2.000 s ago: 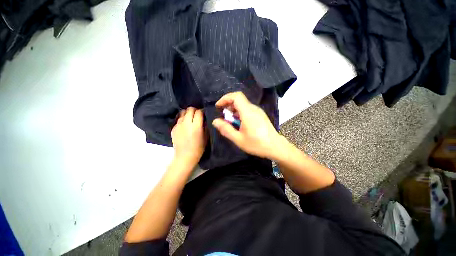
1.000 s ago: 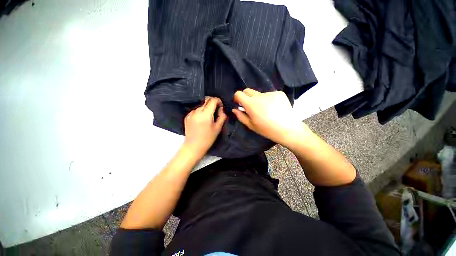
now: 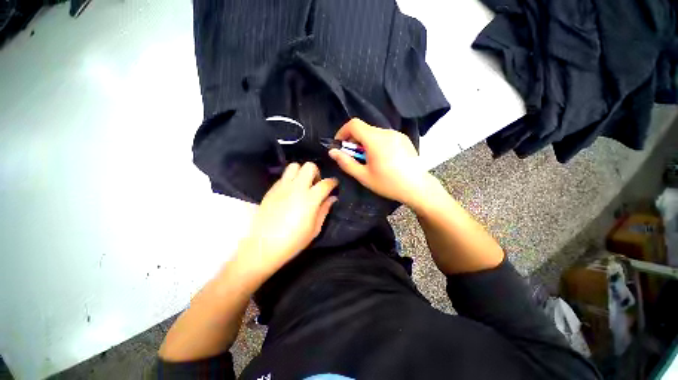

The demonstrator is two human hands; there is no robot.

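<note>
The dark pinstripe trousers [image 3: 349, 59] lie on the white table with their opening spread near my body. My left hand [image 3: 294, 211] is on the dark cloth at the near edge, fingers bent onto it and gripping it. My right hand [image 3: 383, 159] holds a small tool, perhaps thread snips [image 3: 353, 151], with a dark tip and a white and blue handle; the tip points left over the opening. A white cord loop [image 3: 301, 132] shows inside the opening, left of the tip.
The white tabletop [image 3: 97, 185] extends left. A dark garment pile [image 3: 580, 67] hangs over the table edge at far right; another dark heap [image 3: 30, 15] is cut off at top left. Boxes [image 3: 595, 289] and plastic bags stand on the speckled floor at lower right.
The white cord loop has come into view in the opening. The tool's dark tip now shows. The cloth near my left hand is folded differently, and the opening is wider.
</note>
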